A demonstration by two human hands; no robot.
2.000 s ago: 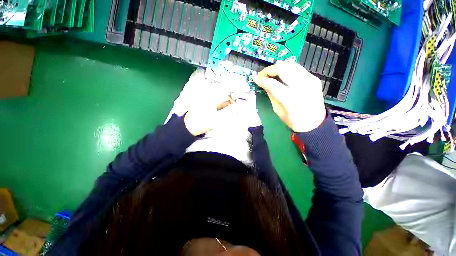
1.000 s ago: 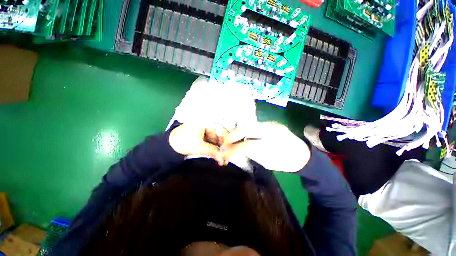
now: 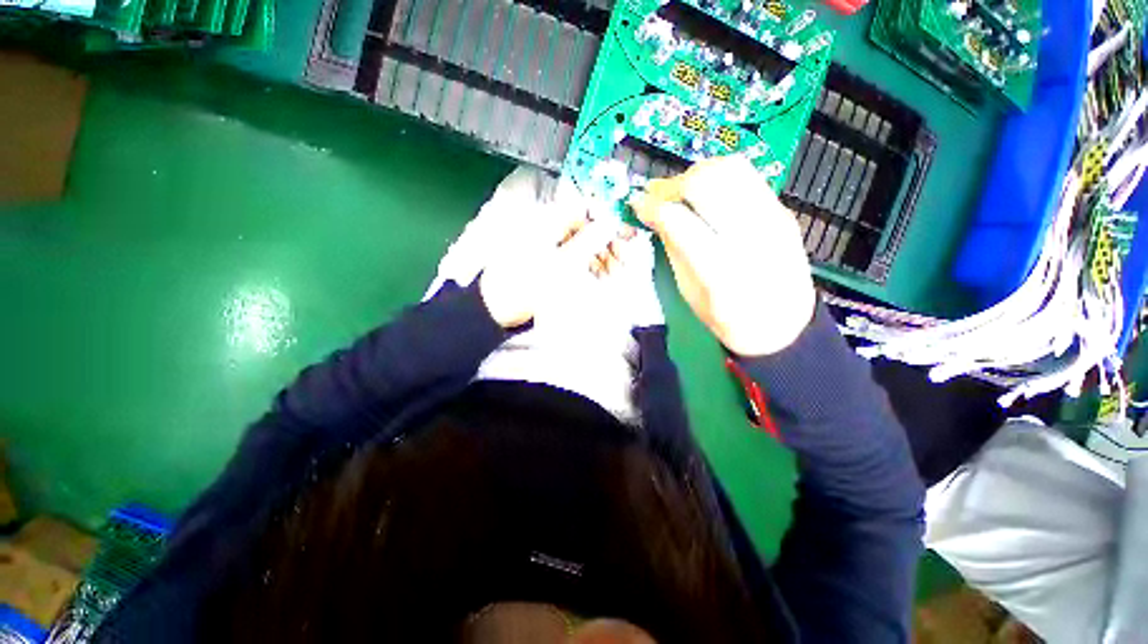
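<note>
A green circuit board [image 3: 692, 94] with small yellow components [image 3: 711, 128] lies across the black rack [image 3: 472, 76]. My right hand [image 3: 737, 252] is over the board's near edge, thumb and finger pinched together; whether a part is between them is too small to tell. My left hand [image 3: 535, 264] is just left of it, low over my white-clad lap, overexposed. Several small reddish-brown parts [image 3: 607, 259] show at my left hand; whether they lie in the palm is washed out.
Board stacks stand at upper left [image 3: 189, 19] and upper right [image 3: 963, 44]. A blue bin [image 3: 1026, 189] at right has white wires [image 3: 995, 340] hanging out. A red-handled object [image 3: 755, 400] is beside my right forearm. A person's pale sleeve [image 3: 1039, 503] is at lower right. Cardboard is at left [image 3: 38, 126].
My right hand has moved from beside my left hand, low near my body, up to the board's near edge. My left hand has moved slightly up and right. The view has shifted slightly.
</note>
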